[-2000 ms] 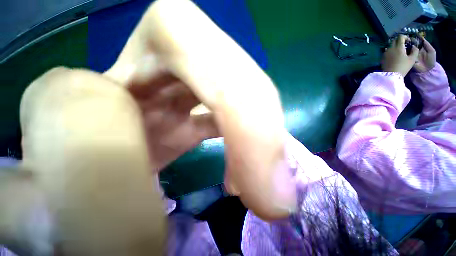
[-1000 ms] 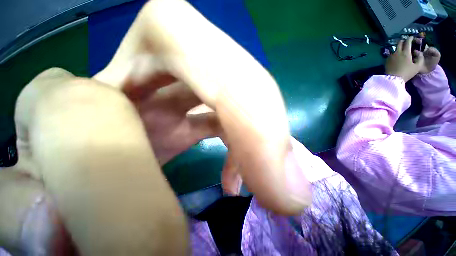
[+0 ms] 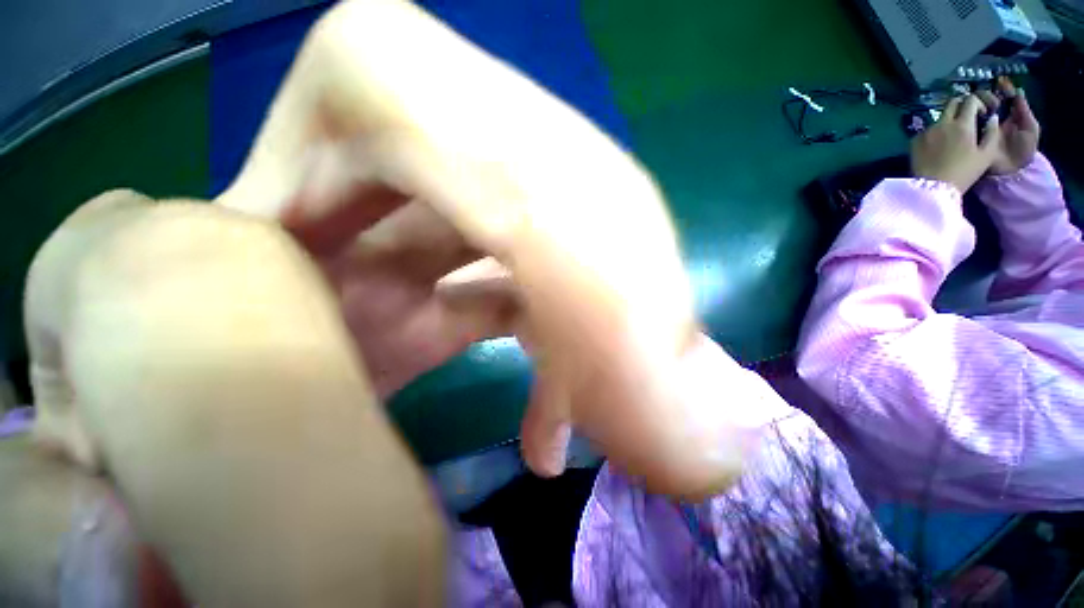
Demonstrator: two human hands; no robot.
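Observation:
My left hand (image 3: 238, 380) is very large, close to the camera and blurred, filling the left and lower left. My right hand (image 3: 583, 261) is also very close, arched across the middle with bent fingers, in front of a pink sleeve (image 3: 761, 416). The two hands are close together, overlapping in view. A small pale patch shows between the fingers; I cannot tell whether it is a fingertip or an object. No held thing can be made out, and the left fingertips are hidden or blurred.
A glossy green bench top (image 3: 749, 202) lies beyond, with a blue mat (image 3: 523, 54) behind my hands. A black cable with white ends (image 3: 820, 119) and a grey vented box (image 3: 933, 36) are at upper right. A neighbour's hands (image 3: 957, 143) and pink sleeves are at right.
My hands shift slightly and keep nearly the same bent pose near the camera. The neighbour's hands move a little over their small dark items.

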